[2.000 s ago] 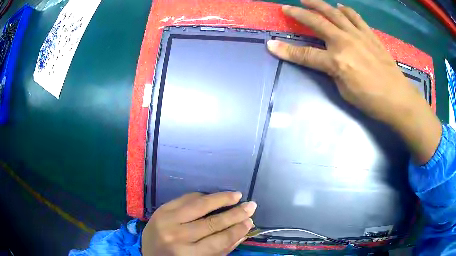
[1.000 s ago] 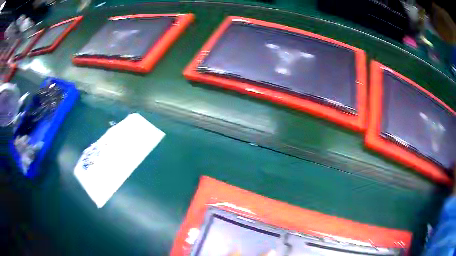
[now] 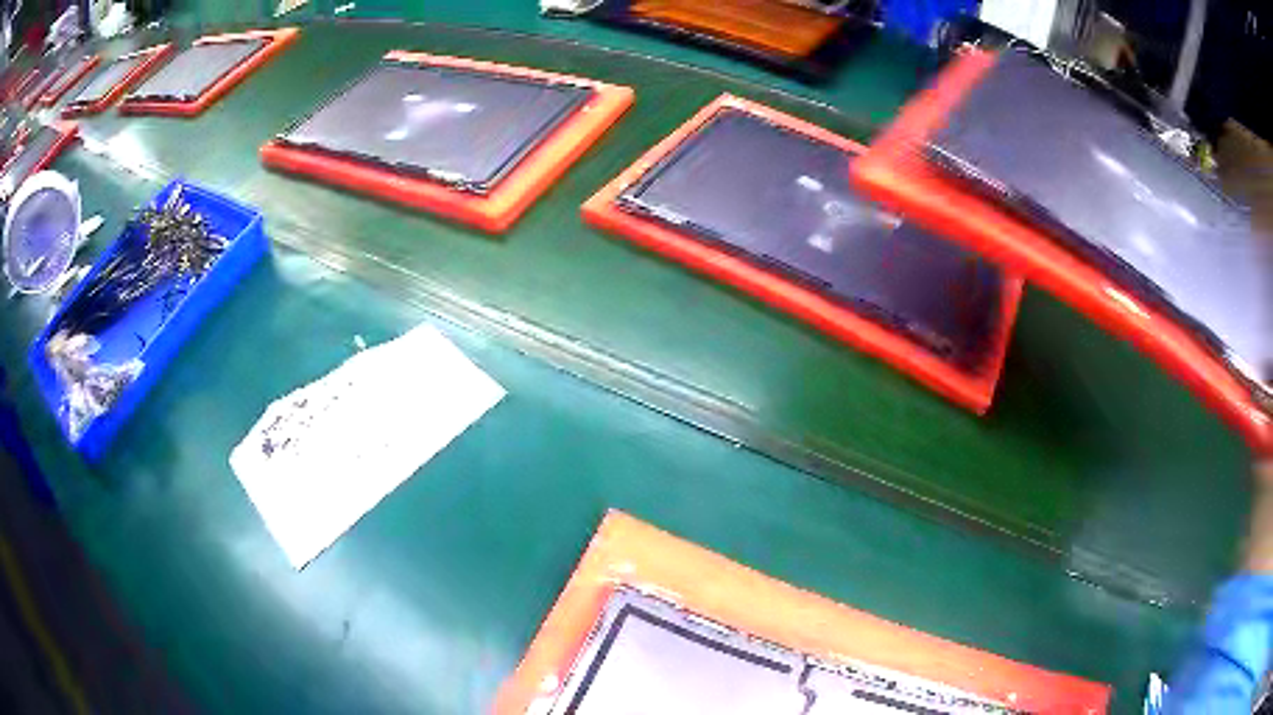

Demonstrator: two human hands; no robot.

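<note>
A dark grey laptop back cover (image 3: 1117, 196) lies in a red-orange foam cradle (image 3: 1075, 286) at the upper right. The cradle is raised and tilted, overlapping the neighbouring one. My right hand (image 3: 1265, 510) shows only as a blurred sliver at the right edge, at the cradle's near corner, above my blue sleeve; it appears to hold the cradle, but its fingers are cut off. My left hand is not in view. Nearest me, another cover (image 3: 698, 671), inner side up with black strips, lies in its cradle (image 3: 838, 610), cut off by the bottom edge.
More covers in cradles (image 3: 559, 165) line the green work surface beyond a long seam. A blue tray (image 3: 231, 252) of dark cables, a white sheet (image 3: 377, 433) with dark specks and a round pale tub (image 3: 42, 231) are at left. A dark panel with orange (image 3: 740, 25) lies at the back.
The view has swung up from the near cover, where both hands worked, to the far row. My left hand has left the picture. The right-hand cradle has risen over its neighbour.
</note>
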